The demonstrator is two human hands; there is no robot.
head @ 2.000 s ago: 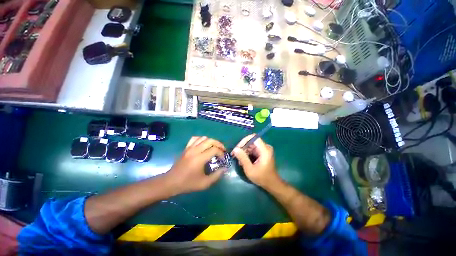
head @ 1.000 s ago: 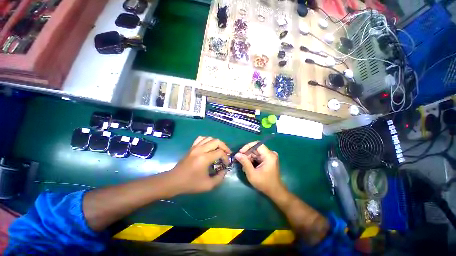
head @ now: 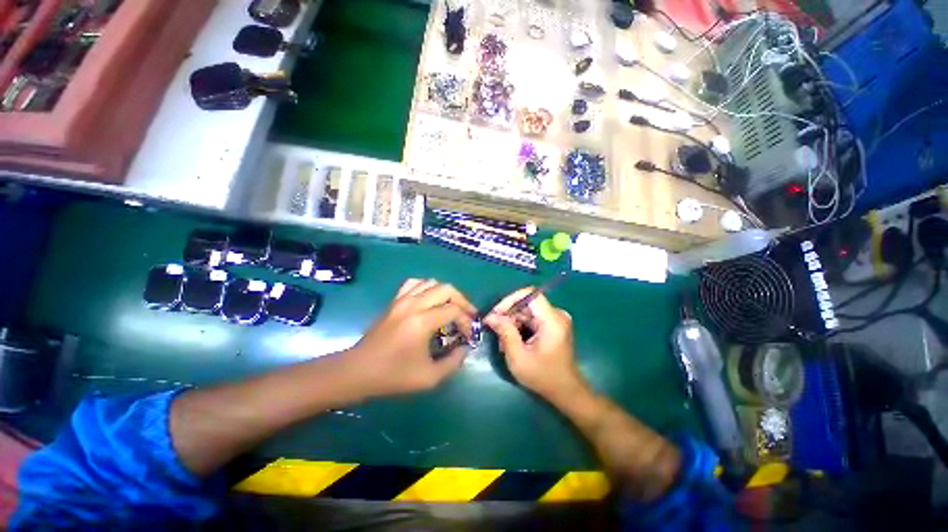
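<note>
My left hand (head: 418, 335) holds a small dark and silvery watch body (head: 449, 339) in its fingertips, above the green mat. My right hand (head: 537, 338) pinches a slim dark stick-like tool (head: 532, 295), perhaps tweezers or a screwdriver. Its upper end sticks out above the hand. The fingertips of both hands meet at the right side of the watch body, so the tool's tip is hidden. Black glossy display modules (head: 244, 298) with small white tabs lie in two rows to the left.
Behind the hands are a white parts tray (head: 343, 193), thin sticks (head: 480, 238), a green knob-like thing (head: 555, 246), a white block (head: 619, 258) and a wooden board (head: 499, 197). At right are a grey cylindrical tool (head: 706, 376) and black fan (head: 746, 295). Striped tape (head: 449, 483) edges the bench.
The camera view has shifted slightly. The watch body is turned more edge-on than two seconds ago, and the tool leans a little differently. Both hands stay together in about the same place.
</note>
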